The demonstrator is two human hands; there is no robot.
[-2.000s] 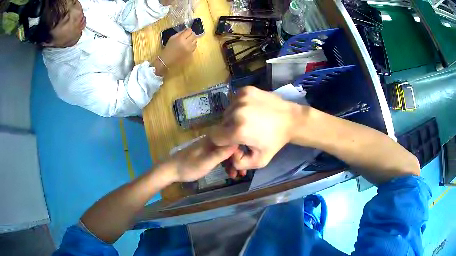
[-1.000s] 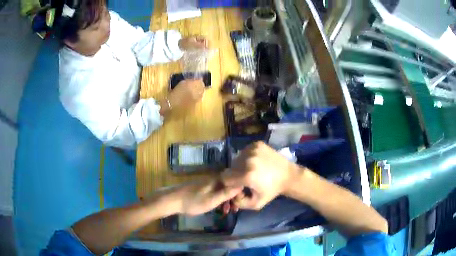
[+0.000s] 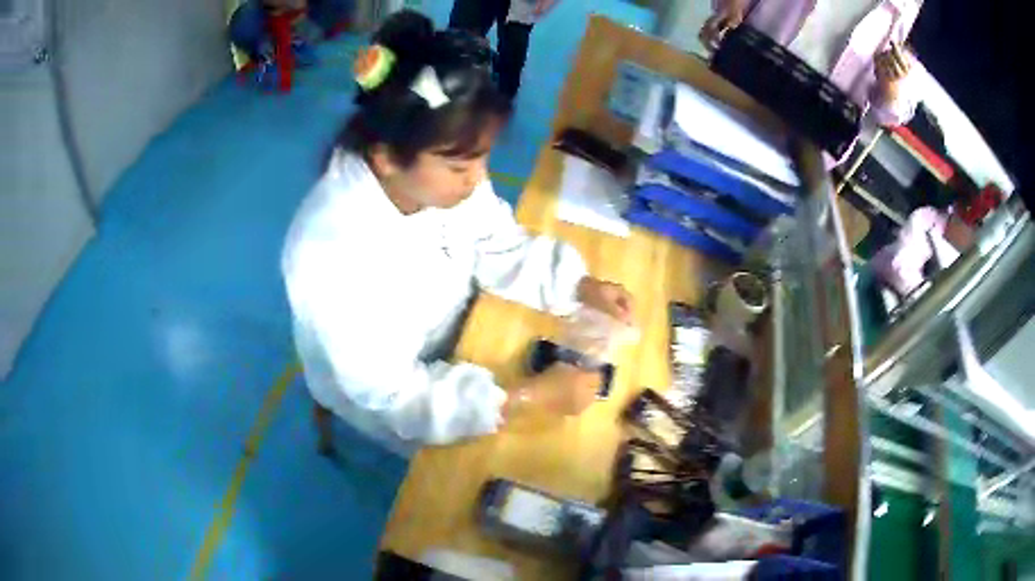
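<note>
Neither of my hands is in the picture. Nearest in front of me is the light wood desk. A boxed device with a pale label lies on it at the bottom. A seated person in white has one hand by a dark smartphone and the other at a clear plastic bag. Thin black device frames lie blurred to the right. A dark blue file rack with papers is cut off at the bottom edge.
Blue trays with papers stand at the desk's far end. A roll stands by the partition. Behind it, a person in pink holds a black crate. More people are at the top. Blue floor with a yellow line lies left.
The view has swung up and along the desk. Both my hands, earlier together over the desk's near end, are out of the picture. The far trays and more people have come into view.
</note>
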